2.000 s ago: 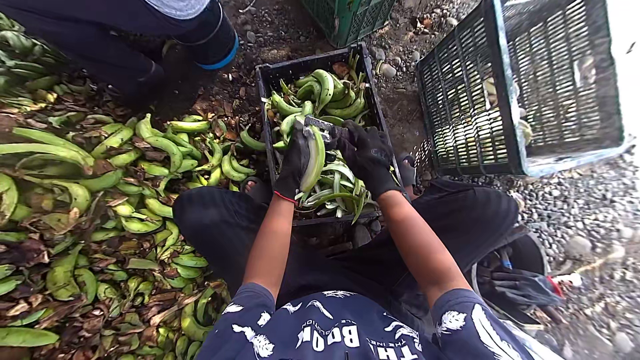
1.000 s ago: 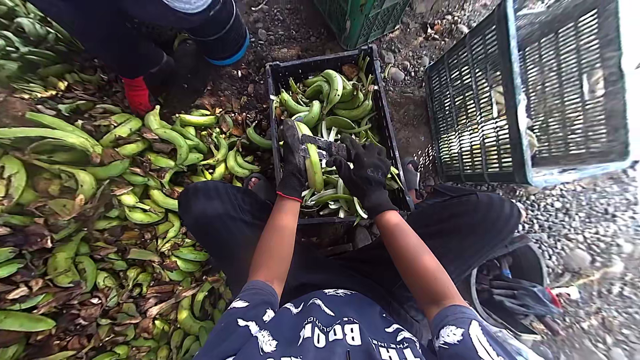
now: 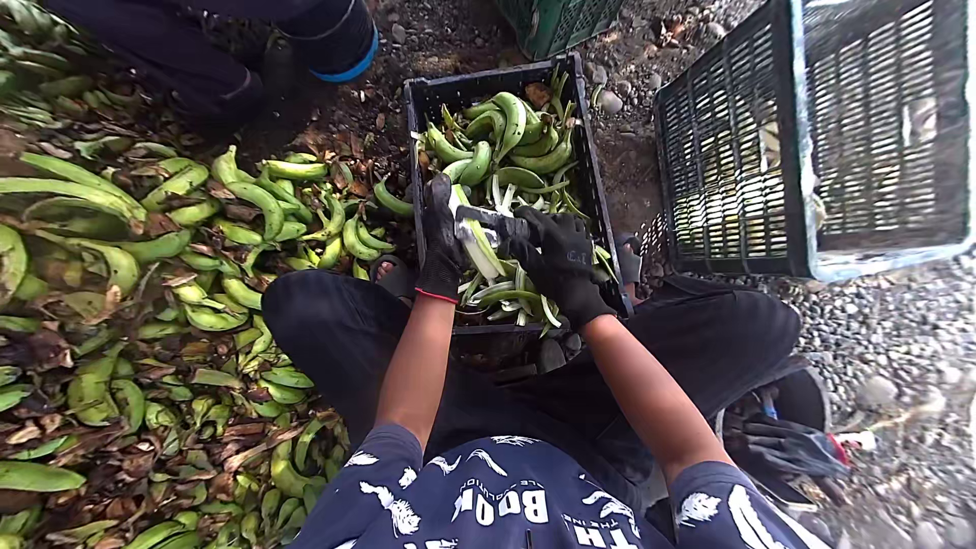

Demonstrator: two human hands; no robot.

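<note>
My left hand (image 3: pixel 441 236), in a black glove with a red cuff edge, holds a partly peeled green plantain (image 3: pixel 479 242) over a black plastic crate (image 3: pixel 602 198). White flesh shows along the fruit beside strips of green skin. In my right hand (image 3: pixel 560 259), also gloved in black, is a dark-handled peeling tool (image 3: pixel 492 221) whose working end lies across the plantain; its exact kind cannot be told. Whole green plantains (image 3: pixel 511 126) fill the far part of the crate. Peel strips (image 3: pixel 507 297) lie in the near part, below my hands.
Green plantains and peels (image 3: pixel 252 202) cover the ground at left among dry brown leaves. A person's dark boot (image 3: pixel 328 38) stands at upper left. A large slatted crate (image 3: pixel 732 152) is at right, a green crate (image 3: pixel 560 23) at top, and a bucket with gloves (image 3: pixel 785 442) at lower right.
The plantain in my left hand shows more white flesh than two seconds ago. The other person's red-gloved hand, seen at upper left one second ago, is out of sight.
</note>
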